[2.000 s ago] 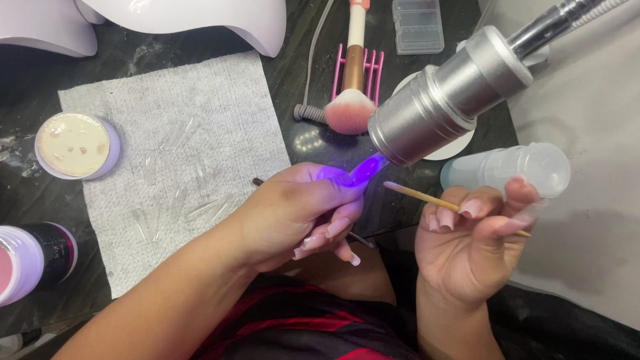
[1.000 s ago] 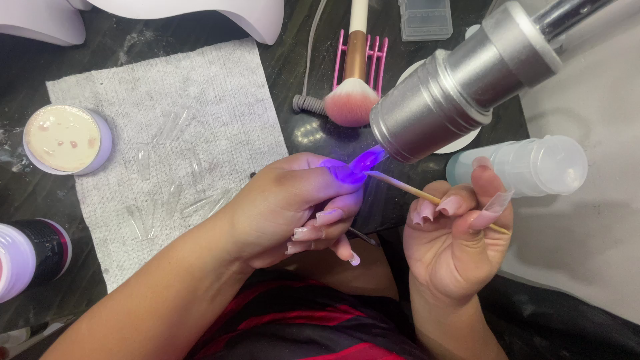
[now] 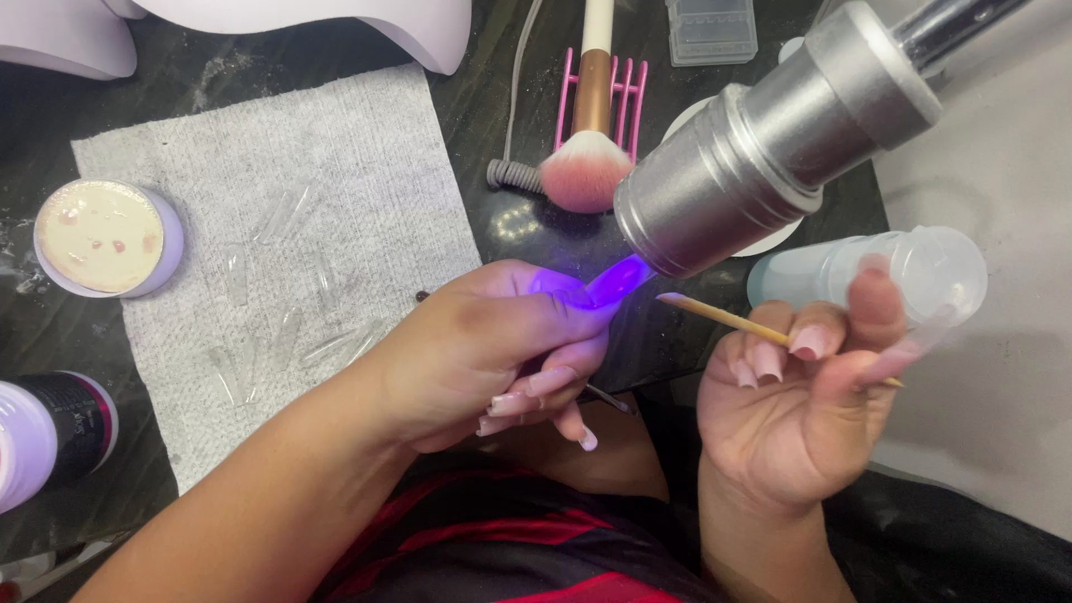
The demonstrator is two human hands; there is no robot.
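Observation:
My left hand [image 3: 502,343] is curled, its thumb stretched out under the mouth of a silver lamp [image 3: 712,184]. Violet light falls on the long thumbnail [image 3: 618,282] and the skin round it. Whether the fingers pinch anything small there, I cannot tell. My right hand [image 3: 796,402] holds a thin wooden stick [image 3: 729,320] between its fingers. The stick's pale, coated tip stands just right of the lit nail, apart from it. A long nail extension [image 3: 909,345] shows on the right thumb.
Clear nail tips [image 3: 237,275] lie on a paper towel [image 3: 377,126], beside an open jar [image 3: 105,239]. A dark jar [image 3: 79,427] stands lower left. Behind my hands are a soft brush [image 3: 586,172] on a pink rack [image 3: 638,109]; a translucent bottle [image 3: 846,264] lies right.
The stick's tip was apart from the lit nail two seconds ago, was at it one second ago, and is now apart from it again. My left thumb has stayed under the lamp.

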